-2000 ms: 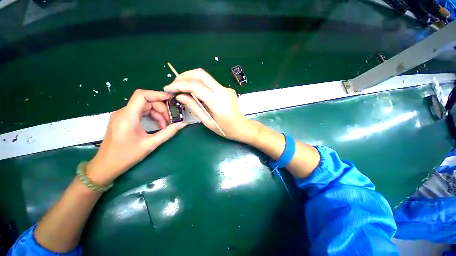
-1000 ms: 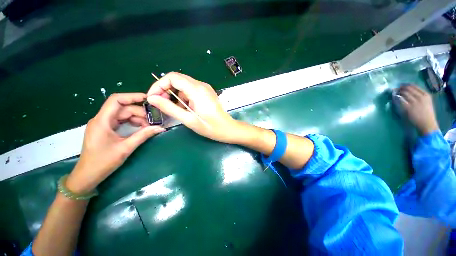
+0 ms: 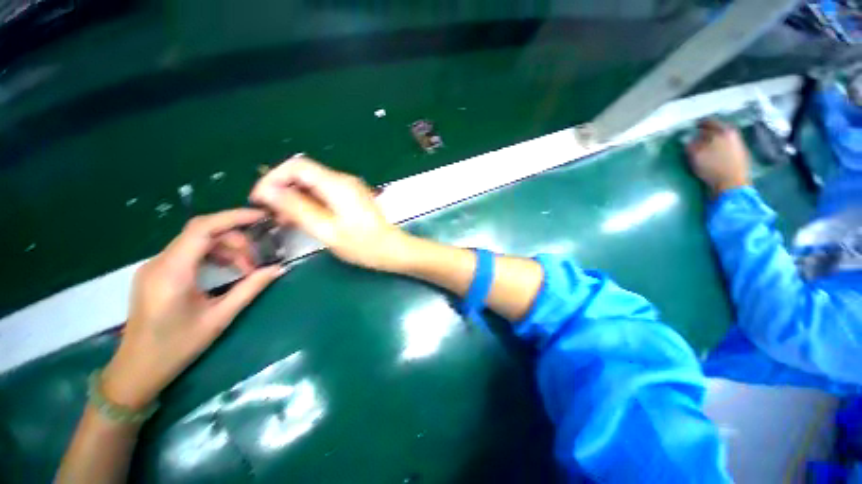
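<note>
My left hand (image 3: 184, 293) holds a small dark electronic module (image 3: 267, 242) between thumb and fingers, over the white rail (image 3: 463, 182). The module is blurred. My right hand (image 3: 326, 210), with a blue strap on the wrist, is just above and right of the module, its fingertips near the module's upper end. The wooden stick is barely visible in the blur; only a small tan bit (image 3: 264, 169) shows at the right fingertips. Whether the right fingers touch the module cannot be told.
Another module (image 3: 426, 136) lies on the dark green belt (image 3: 312, 104), with small white bits around. A grey metal bar (image 3: 695, 76) rises from the rail at right. Another person's hand (image 3: 718, 156) and blue sleeve are over the glossy green bench (image 3: 605, 274).
The view has shifted, so rail and loose module sit further left. My left hand still holds the module; the stick has become hard to see. The other person's hand has come in and reached toward the rail.
</note>
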